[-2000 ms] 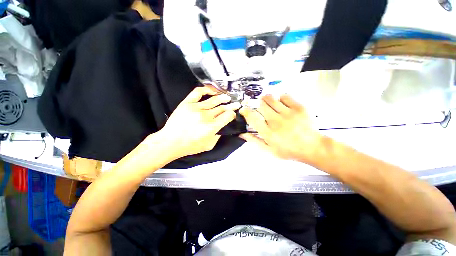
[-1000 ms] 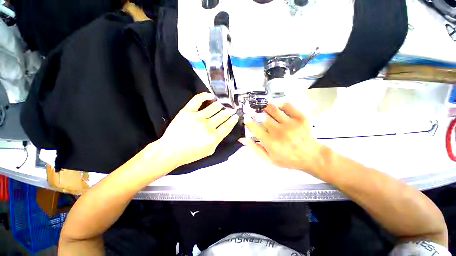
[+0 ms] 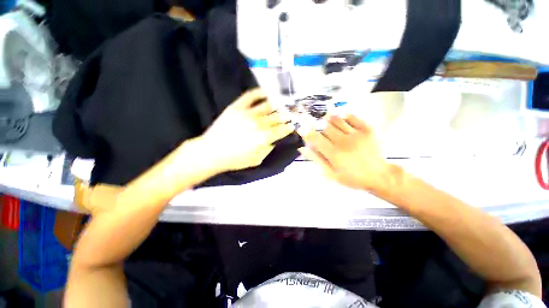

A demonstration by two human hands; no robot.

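Note:
A large black garment piece (image 3: 144,96) lies on the white table, mostly left of the needle area. The white sewing machine head (image 3: 325,30) with a blue stripe stands at the centre back. My left hand (image 3: 244,132) lies on the cloth, fingertips beside the presser foot area (image 3: 295,117). My right hand (image 3: 349,150) lies just right of it, fingertips at the cloth's right edge. Both hands press the cloth down at the needle. The view is blurred, and the fingertips and needle are hard to make out.
A black fabric strip (image 3: 424,45) hangs over the machine head. Red handles (image 3: 543,165) lie at the far right. A ruled tape (image 3: 289,218) runs along the front edge. A blue crate (image 3: 41,246) stands on the floor at left. A grey machine housing (image 3: 21,117) and crumpled white cloth sit at left.
The head view has shifted. The cloth's front part has moved slightly toward the needle, and both hands stay close beside it. The red handles came into view at the right.

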